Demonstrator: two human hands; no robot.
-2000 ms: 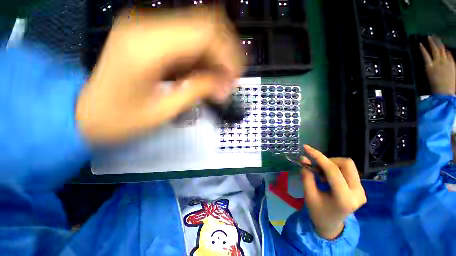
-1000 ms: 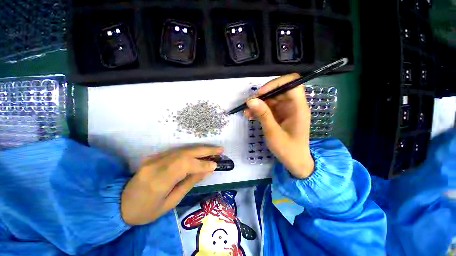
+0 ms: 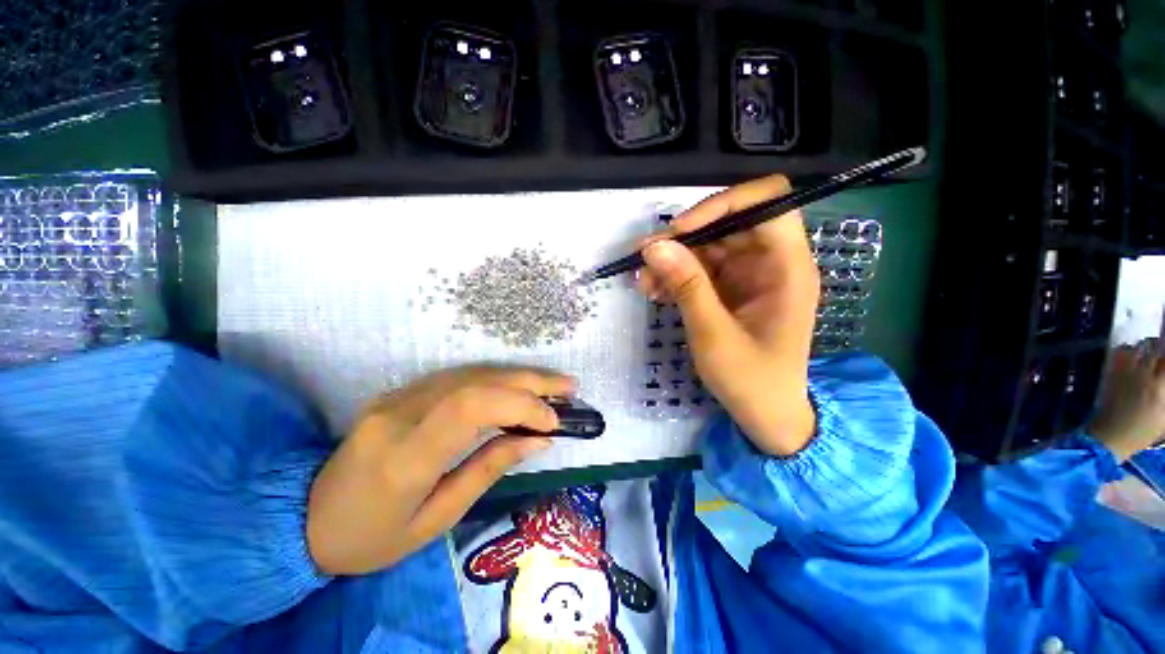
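My right hand [image 3: 754, 307] holds dark tweezers [image 3: 792, 205], their pointed tip at the right edge of a heap of tiny silvery metal parts [image 3: 521, 296] on the white paper [image 3: 319, 281]. My left hand [image 3: 434, 454] holds a black housing [image 3: 579, 419] edge-on near the paper's front edge; its left part is hidden by my fingers. Small black parts [image 3: 667, 358] stand in rows beside and partly behind my right hand.
A black tray [image 3: 371, 176] with housings in pockets lies behind the paper. More black trays [image 3: 990, 319] stand at the right. Clear blister trays lie at the left [image 3: 77, 268] and right of my hand [image 3: 850, 275]. Another person's hand [image 3: 1131, 396] shows at the far right.
Two seconds ago my left hand was blurred above the paper; it has come down to the front. My right hand has moved from the bench's front edge to the heap with the tweezers.
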